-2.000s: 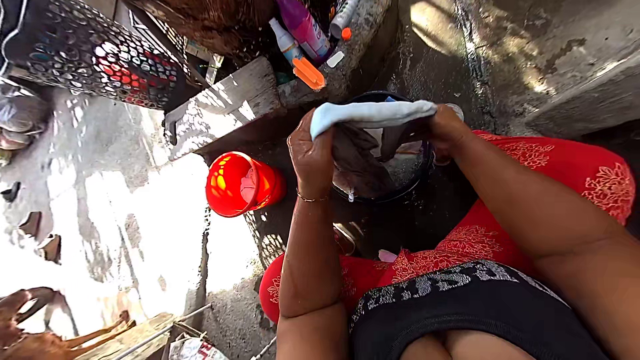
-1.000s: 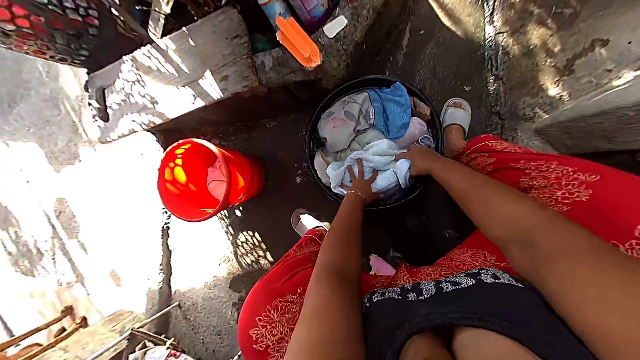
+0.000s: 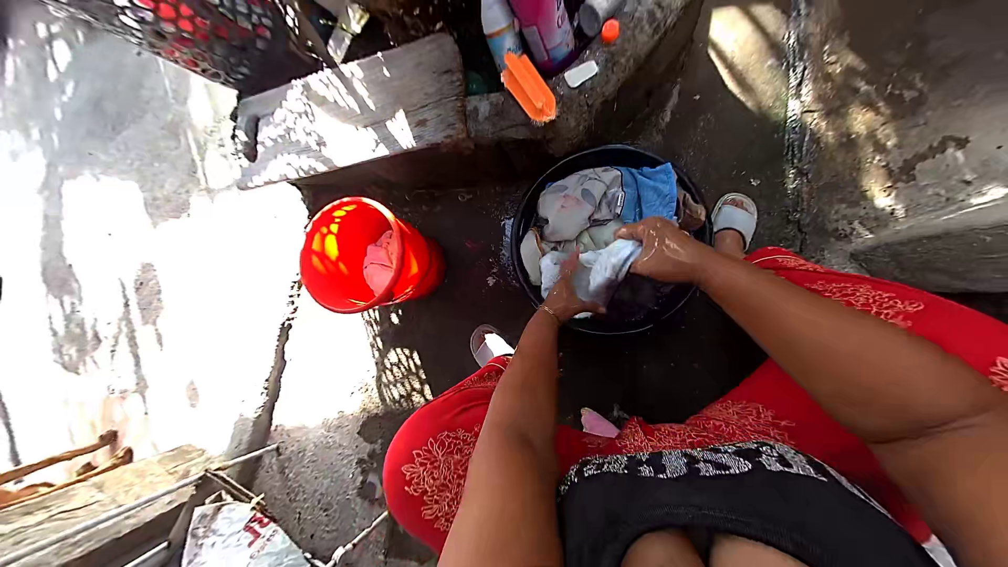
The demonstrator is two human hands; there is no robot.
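Observation:
A round black basin (image 3: 529,276) on the ground between my feet holds wet clothes, among them a pale printed garment (image 3: 571,206) and a blue cloth (image 3: 650,193). Over the near side of the basin, my right hand (image 3: 665,250) grips the right end of a wet white cloth (image 3: 600,272). At the cloth's left and lower edge lies my left hand (image 3: 568,295), its fingers spread; whether it grips the fabric is unclear. Dark water shows at the basin's near right.
A red bucket (image 3: 416,264) with a pink cloth (image 3: 380,264) inside stands left of the basin. Beyond are a wooden plank (image 3: 370,102), an orange brush (image 3: 529,88), bottles (image 3: 543,27) and a white bar (image 3: 581,74) on a concrete ledge. A perforated basket (image 3: 201,39) is at upper left.
Two seconds ago both hands held a bunched light cloth up above the basin. One second ago they were down on the white cloth; now my right hand grips its end and dark water shows.

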